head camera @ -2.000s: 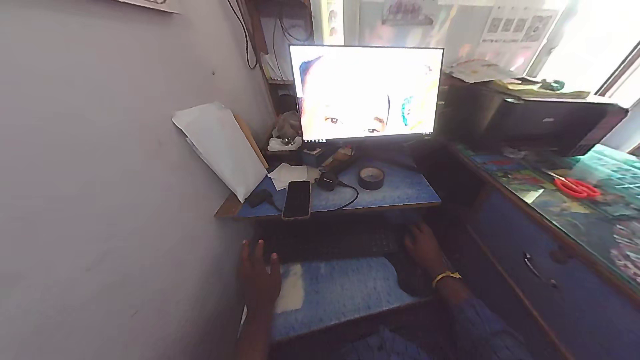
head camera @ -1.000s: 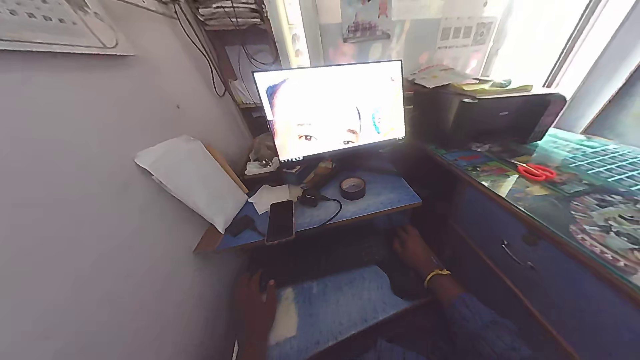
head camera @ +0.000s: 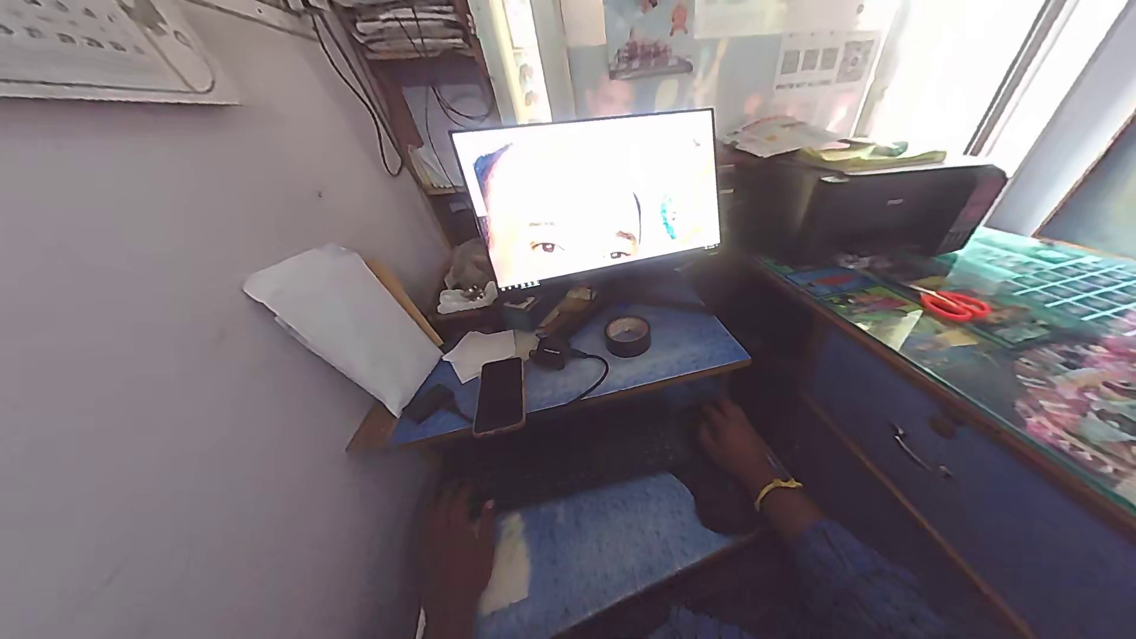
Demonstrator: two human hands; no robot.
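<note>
A dark keyboard lies on the blue lower shelf, in shadow under the desk top. My left hand is at the keyboard's left end, its fingers on or just over the keys. To the right of the keyboard is my right hand, with a yellow band at the wrist; its fingers are dim, and whether a mouse is under them cannot be told. A dark pad lies below that hand. The lit monitor stands behind, showing part of a face.
On the blue desk top are a smartphone, a tape roll and a black adapter with its cable. A white envelope leans at the wall. Right, a glass-topped counter holds red-handled scissors and a black printer.
My left hand, raised with spread fingers two seconds ago, has come down to the keyboard's left end. My right hand stays at the keyboard's right side. The view has shifted.
</note>
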